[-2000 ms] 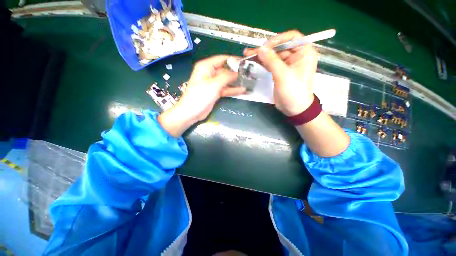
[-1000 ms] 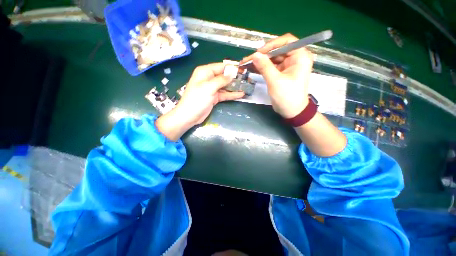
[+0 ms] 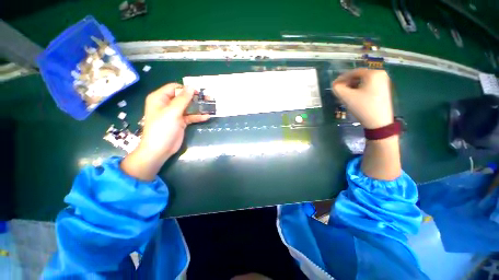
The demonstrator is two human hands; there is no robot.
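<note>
My left hand [image 3: 167, 117] holds a small grey and black circuit board [image 3: 207, 105] between thumb and fingers, over the left end of a long white sheet [image 3: 262, 92] on the dark green bench mat. My right hand [image 3: 366, 98] is over the clear parts tray [image 3: 343, 124] at the right, with its fingers curled and blurred. The tweezers cannot be made out in it now. Part of the tray and its small dark and gold parts are hidden behind the hand.
A blue bin [image 3: 52, 68] of white and tan scraps stands at upper left, with small white pieces beside it. Patterned boards [image 3: 125, 139] lie left of my left hand. A pale rail [image 3: 191, 50] crosses behind the mat. White and green dots [image 3: 299, 118] lie below the sheet.
My right hand has moved away from the circuit board to the tray at the right. My left hand still holds the board. The view has turned, so the bin appears further left and lower.
</note>
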